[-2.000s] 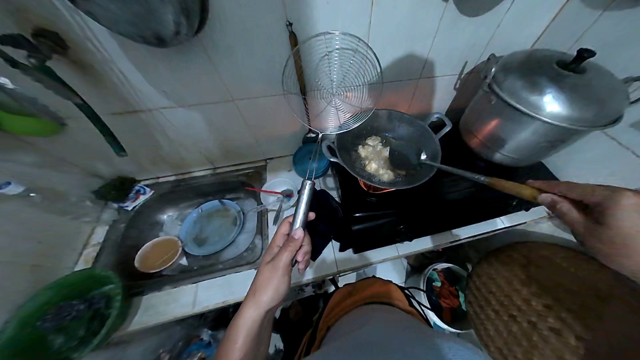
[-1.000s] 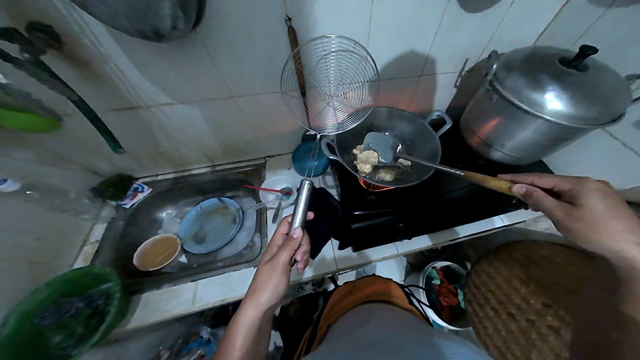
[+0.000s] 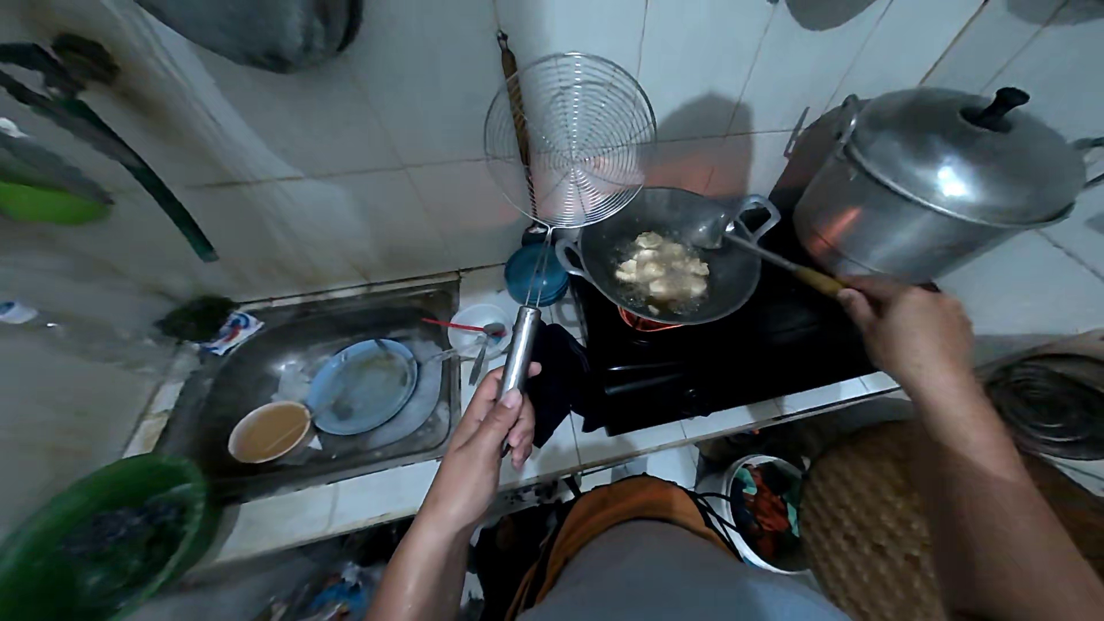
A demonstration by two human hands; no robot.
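My left hand (image 3: pixel 493 420) grips the metal handle of a wire spider strainer (image 3: pixel 571 142), whose empty basket stands up before the tiled wall, left of the wok. My right hand (image 3: pixel 906 332) holds the wooden handle of a metal spatula (image 3: pixel 789 266). The spatula's blade rests inside the wok (image 3: pixel 733 289) at its upper right side. Pale pieces of food (image 3: pixel 662 269) lie in bubbling oil in the middle of the wok. The wok sits over a glowing burner on a black stove (image 3: pixel 733 371).
A lidded metal pot (image 3: pixel 906 198) stands right of the wok. At left is a sink (image 3: pixel 224 392) with a blue plate (image 3: pixel 362 386) and a bowl of brownish liquid (image 3: pixel 269 433). A green basin (image 3: pixel 185 509), a blue container (image 3: pixel 535 274), a bucket (image 3: pixel 733 509) and a woven basket (image 3: pixel 862 509) are around.
The spatula's blade has moved from the food to the wok's upper right side, and my right hand has shifted with it. The food pieces lie more spread out. My left hand stays with the strainer.
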